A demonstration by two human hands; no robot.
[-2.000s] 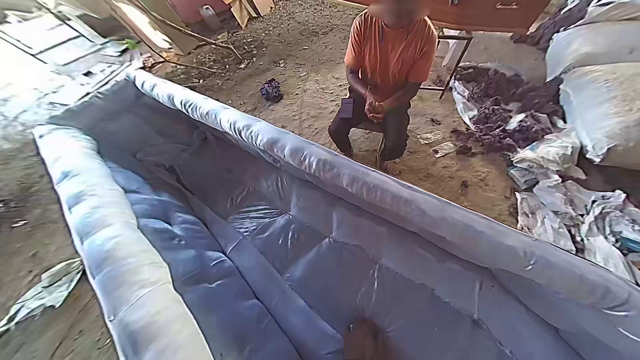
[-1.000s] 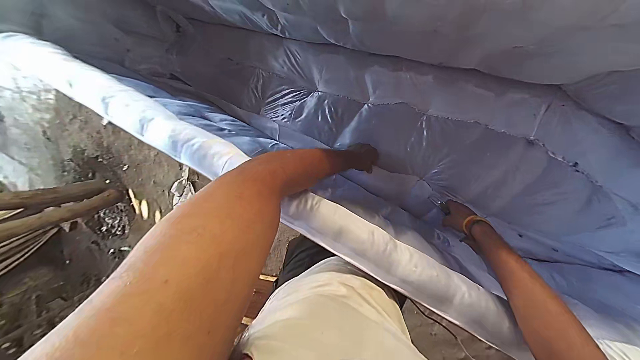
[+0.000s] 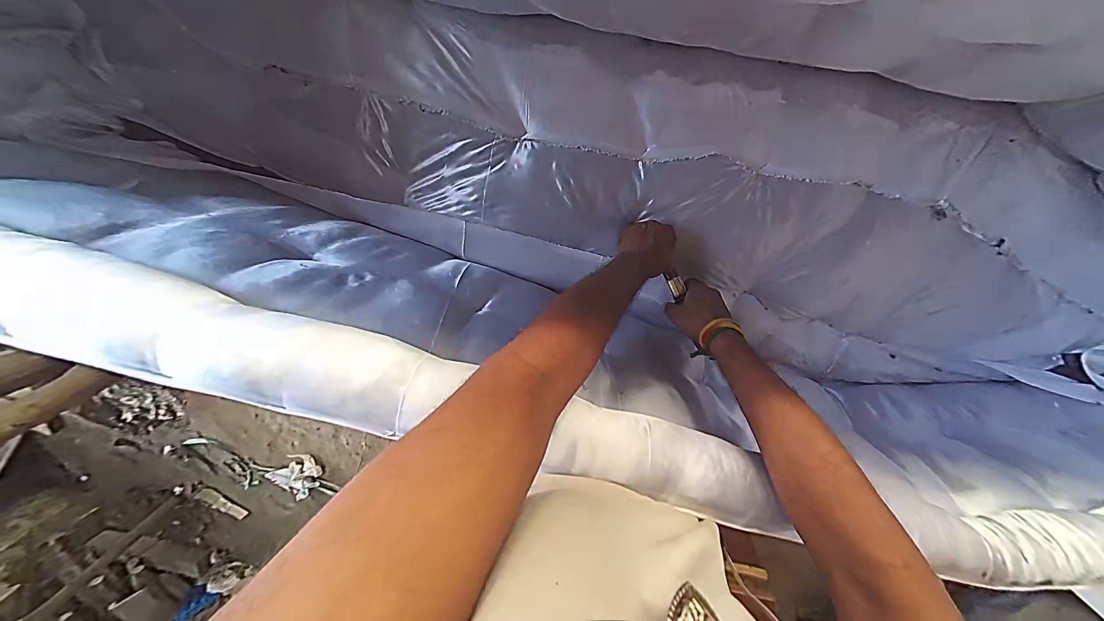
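A long, box-like form lined with padded satin fabric (image 3: 552, 190) fills most of the view, its near rim (image 3: 328, 371) a puffy pale roll. Deep inside, my left hand (image 3: 647, 246) presses its closed fingers to the lining, where creases fan out; whether it pinches the cloth is hidden. Just right of and below it, my right hand (image 3: 699, 310), with bands at the wrist, grips a small tool with a shiny metal head (image 3: 674, 283). The tool's head lies close to my left hand. What kind of tool it is cannot be told.
Both forearms cross over the near padded rim. Wooden poles (image 3: 52, 397) lie at the left edge. On the dirt ground at lower left are scraps of cloth (image 3: 297, 474), wood pieces and other litter. A rough seam (image 3: 707, 158) runs along the far inner lining.
The view has swung from the whole padded form and a seated person to its inside. Since a second ago, my right hand has come close beside my left hand.
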